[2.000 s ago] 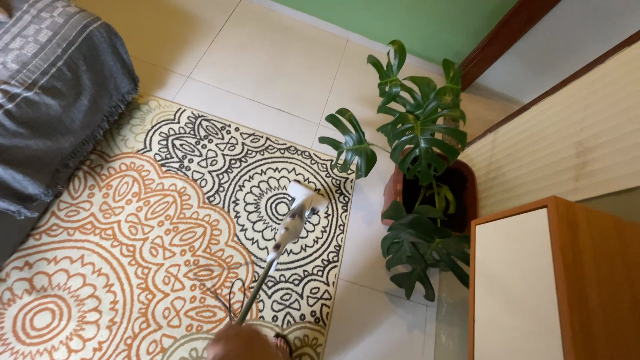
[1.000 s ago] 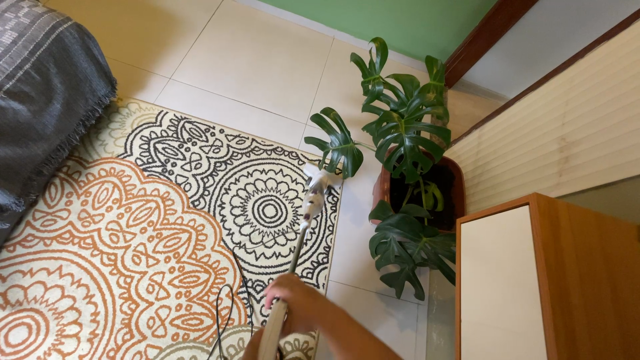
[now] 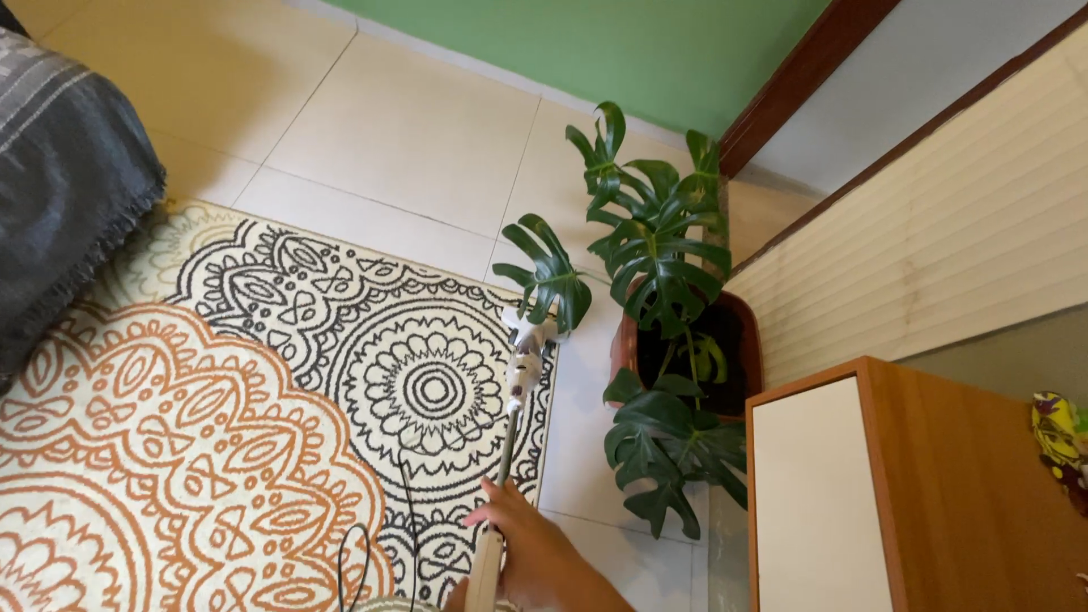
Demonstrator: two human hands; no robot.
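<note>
A stick vacuum cleaner slants up from the bottom edge, with a pale handle (image 3: 484, 571), a thin metal tube (image 3: 507, 446), a part-clear body (image 3: 524, 370) and a white floor head (image 3: 529, 327) at the rug's edge, partly under a monstera leaf (image 3: 548, 274). My right hand (image 3: 510, 520) comes in from the lower right and wraps around the tube just above the handle, thumb and a finger showing on its left side. Of my left hand (image 3: 456, 597) only a small patch shows beside the handle at the bottom edge; its grip is hidden. The patterned rug (image 3: 255, 382) lies beneath.
A monstera in a reddish-brown pot (image 3: 625, 348) stands right of the rug on the tiled floor (image 3: 408, 127). A wooden cabinet (image 3: 952, 501) with a white front is at lower right. A dark cord (image 3: 412, 518) loops over the rug. A fringed grey cloth (image 3: 76, 161) hangs at left.
The floor head has moved from the rug's black pattern to the rug's right edge, by the monstera leaf. My right hand and forearm, on the tube one second ago, show no such hold two seconds ago.
</note>
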